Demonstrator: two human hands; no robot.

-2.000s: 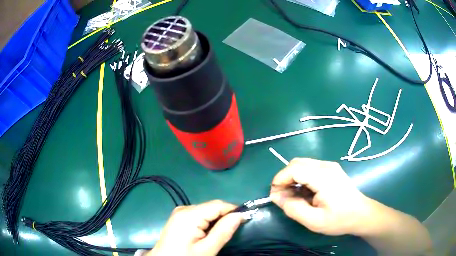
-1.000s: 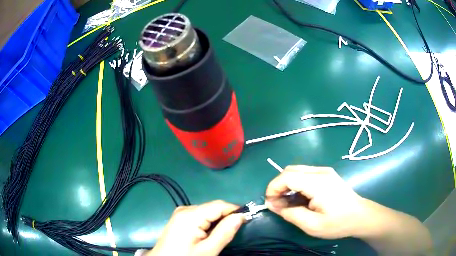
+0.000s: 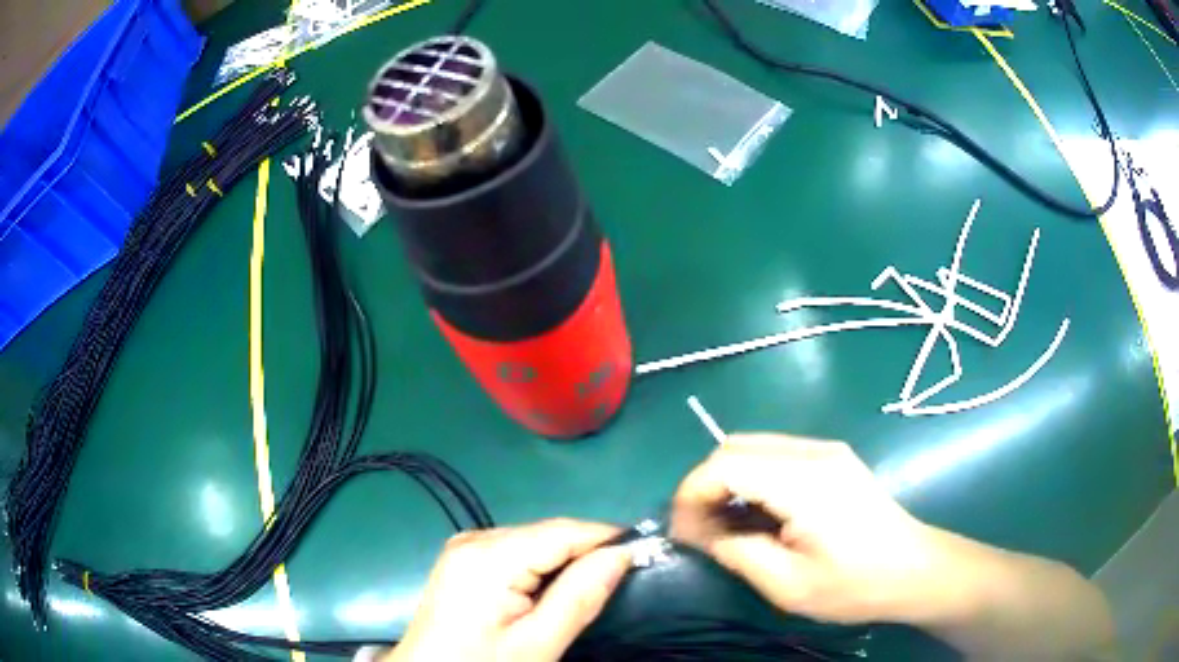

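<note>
My left hand (image 3: 517,588) is shut on black cables at the bottom centre, with their silvery-white ends (image 3: 650,546) sticking out between finger and thumb. My right hand (image 3: 808,530) is just right of these ends, slightly blurred, its fingertips close to them. It is closed round a small dark item (image 3: 754,516), mostly hidden by the fingers. A thin white tube piece (image 3: 706,419) sticks up above the right hand; whether it is held cannot be told.
A red-and-black heat gun (image 3: 517,259) stands nozzle up behind my hands. Black cable bundles (image 3: 116,298) lie left, beside a blue bin (image 3: 78,155). White tubing (image 3: 950,317) lies right. A clear bag (image 3: 685,110) and power cord (image 3: 957,142) lie at the back.
My right hand has moved slightly left, closer to the cable ends. The white tube piece above it has tilted and shifted slightly left. My left hand has barely moved.
</note>
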